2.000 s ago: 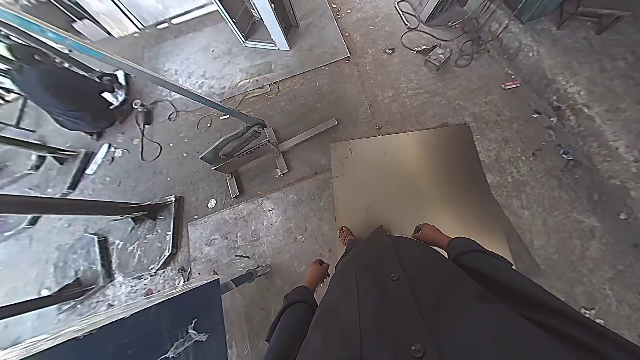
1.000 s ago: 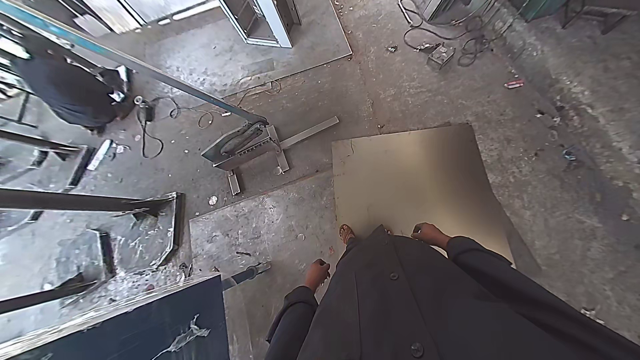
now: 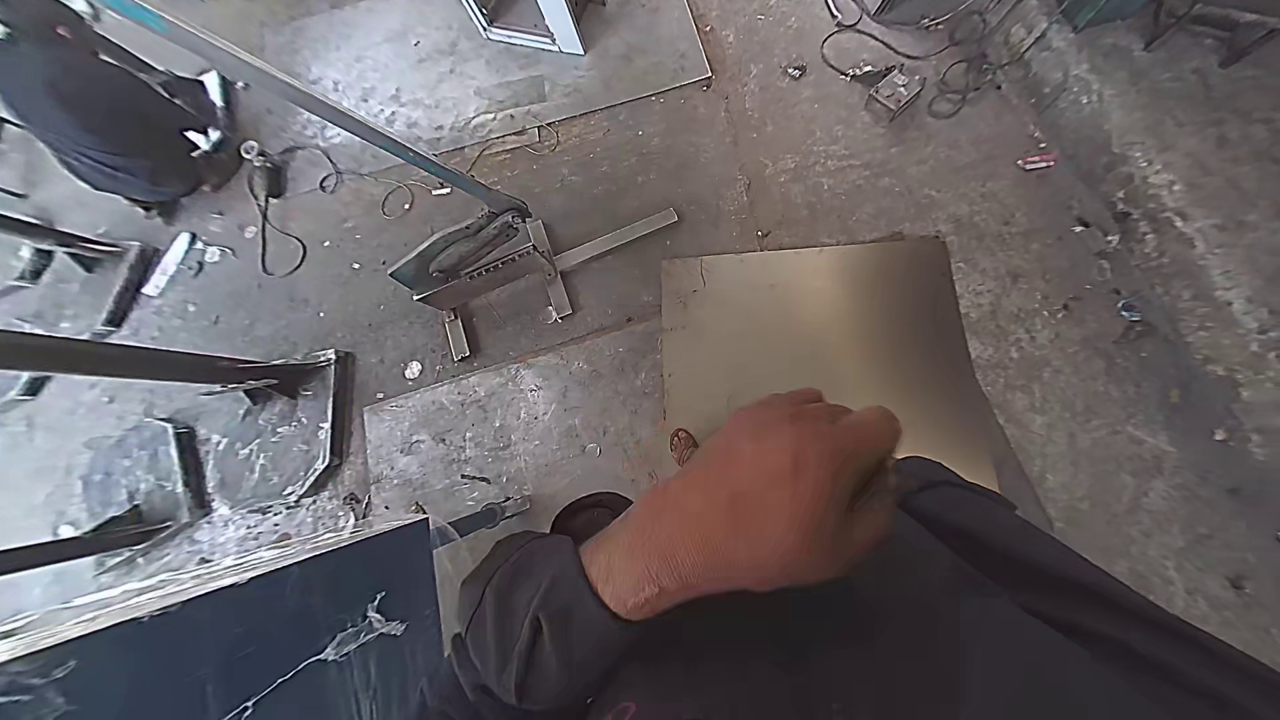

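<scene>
My left hand (image 3: 750,490) is raised close to the camera, its back toward me and its fingers curled in. Whether something is inside those fingers is hidden. My right hand cannot be made out; only the dark right sleeve (image 3: 1060,570) shows, running up to behind the left hand. Past the hands, a sheet of smooth metal (image 3: 800,320) lies on the floor. To its left stands a lever shear (image 3: 480,250) with a long handle (image 3: 330,110).
A dark blue panel (image 3: 330,620) is at the lower left, below steel frame legs (image 3: 170,360). A crouching person (image 3: 90,110) is at the upper left, near a corded power tool (image 3: 265,175). Cables (image 3: 965,85) lie at the upper right.
My left hand has risen from low beside the dark garment to in front of my chest, close to the camera. My right hand, visible at the sheet's near edge before, is now out of sight.
</scene>
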